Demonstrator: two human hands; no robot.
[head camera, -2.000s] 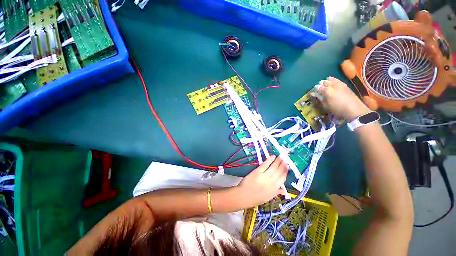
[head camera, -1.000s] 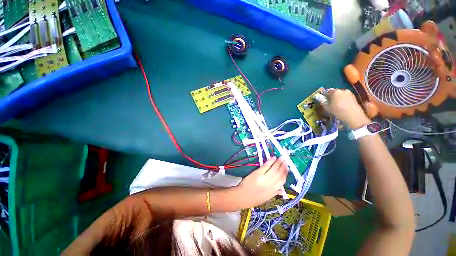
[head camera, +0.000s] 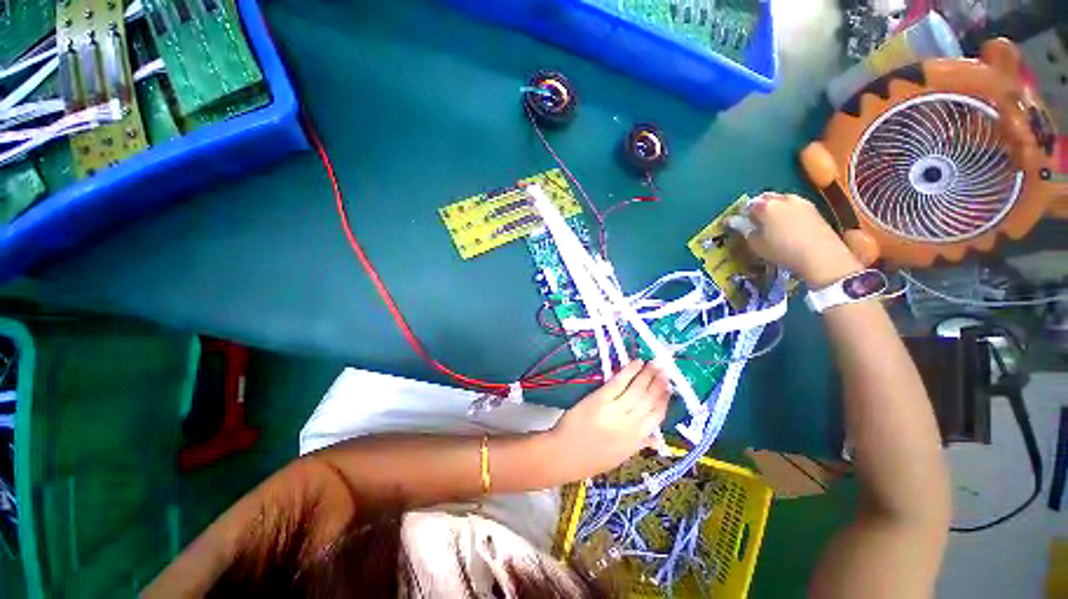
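Note:
A yellow-tan control board (head camera: 728, 260) lies at the right of the setup with white cables attached. My right hand (head camera: 791, 238) has its fingers closed on a small part at its upper edge. My left hand (head camera: 618, 415) rests on the lower ends of the white ribbon cables (head camera: 586, 281); its fingertips cover what lies beneath. The green main board (head camera: 560, 287) lies under the cables, and a green adapter board (head camera: 699, 359) is right of my left fingers. A yellow slider board (head camera: 483, 225) lies at the upper left end.
Two small speakers (head camera: 549, 97) lie behind the boards. Red power leads (head camera: 375, 275) run left. Blue bins (head camera: 275, 135) stand at the back and left. A yellow basket (head camera: 750, 515) of boards is at the near edge. An orange fan (head camera: 820, 170) and a black block (head camera: 963, 386) are right.
The camera view has shifted slightly. Both hands keep about the same places, the left on the cables and the right at the control board, with only small changes in the right hand's pose.

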